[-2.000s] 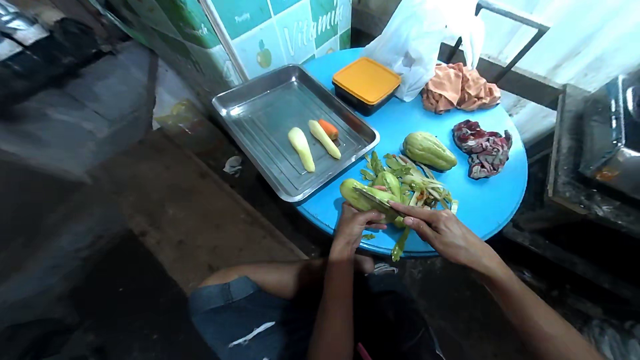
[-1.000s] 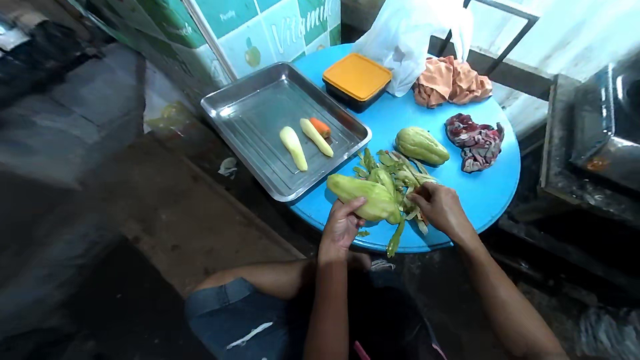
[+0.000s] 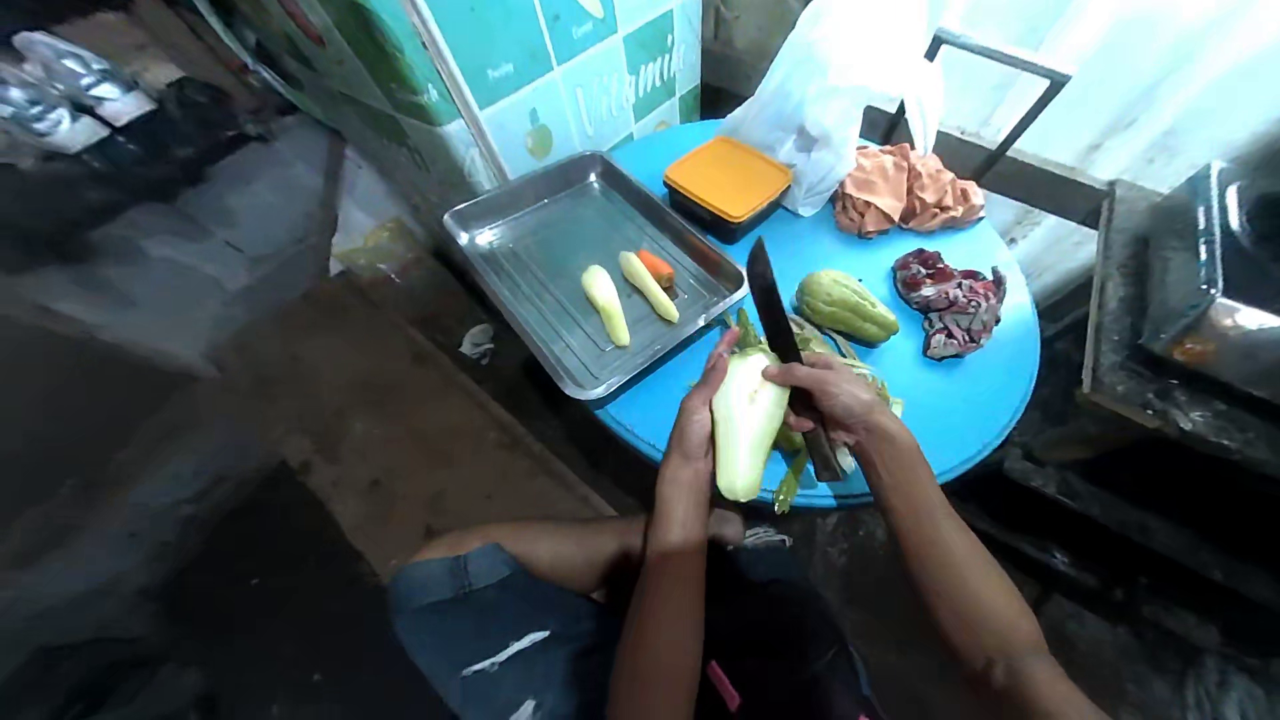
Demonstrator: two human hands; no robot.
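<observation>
A pale chayote with a peeled face [image 3: 745, 430] rests in my left hand [image 3: 695, 415], above the near edge of the table. My right hand [image 3: 835, 400] grips the handle of a dark-bladed knife [image 3: 768, 290], its blade pointing up and away, and its thumb touches the chayote. Vegetable peelings [image 3: 875, 380] lie behind and under my hands, partly hidden. Just beyond them is a green unpeeled chayote [image 3: 847, 306]. To the left, a metal tray [image 3: 520, 200] holds two pale peeled vegetables [image 3: 605, 305] and an orange carrot piece [image 3: 656, 268].
The round blue table [image 3: 960, 430] also bears a black container with an orange lid [image 3: 728, 178], a white plastic bag [image 3: 800, 110], an orange cloth [image 3: 900, 190] and a crumpled dark red and grey cloth-like item [image 3: 950, 305]. A dark stand [image 3: 1130, 330] is at the right.
The held chayote has turned upright, with its pale face showing. The knife now points away from me in my right hand.
</observation>
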